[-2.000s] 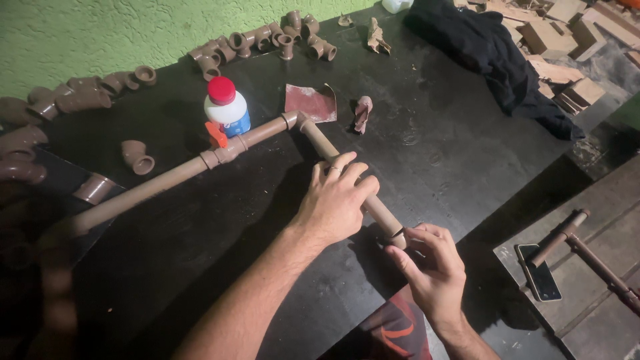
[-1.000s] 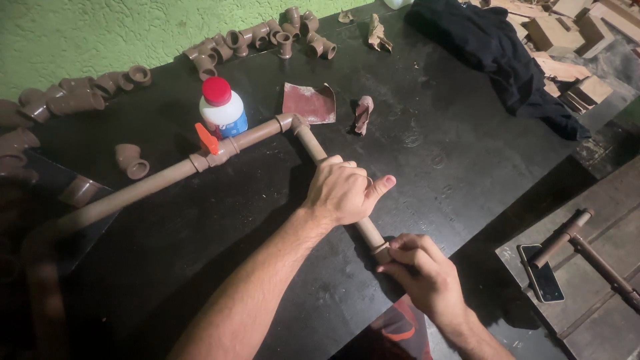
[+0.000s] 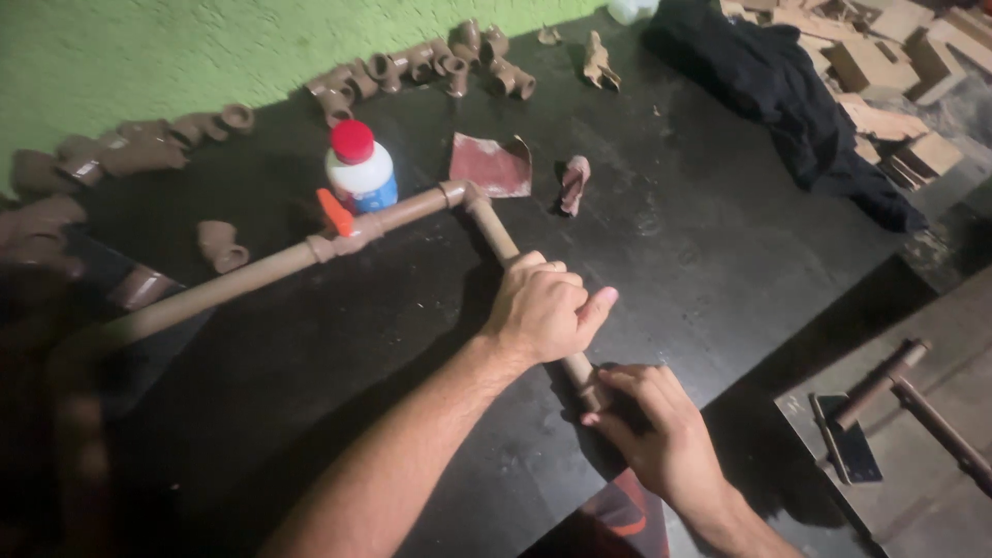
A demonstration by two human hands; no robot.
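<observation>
A brown plastic pipe assembly (image 3: 240, 287) lies on the black table, with an orange-handled ball valve (image 3: 341, 232) in its long run and an elbow (image 3: 465, 193) at the far corner. From the elbow a shorter pipe (image 3: 496, 229) runs toward me. My left hand (image 3: 542, 310) is wrapped over the middle of this pipe, thumb pointing right. At the pipe's near end, the thumb and fingers of my right hand (image 3: 651, 426) pinch a brown fitting (image 3: 594, 394), partly hidden by the fingers. A white bottle with a red cap (image 3: 363, 170) stands behind the valve.
Brown pipe fittings (image 3: 418, 62) line the green wall. Reddish sandpaper (image 3: 492, 167) and a crumpled scrap (image 3: 574, 186) lie past the elbow. A black cloth (image 3: 759, 93) and wood blocks (image 3: 876, 70) are at the back right. A phone (image 3: 849, 438) and joined pipes (image 3: 938, 434) lie at right.
My left hand has shifted down the pipe and closed around it, its thumb now out to the right. My right hand has stayed at the pipe's near end.
</observation>
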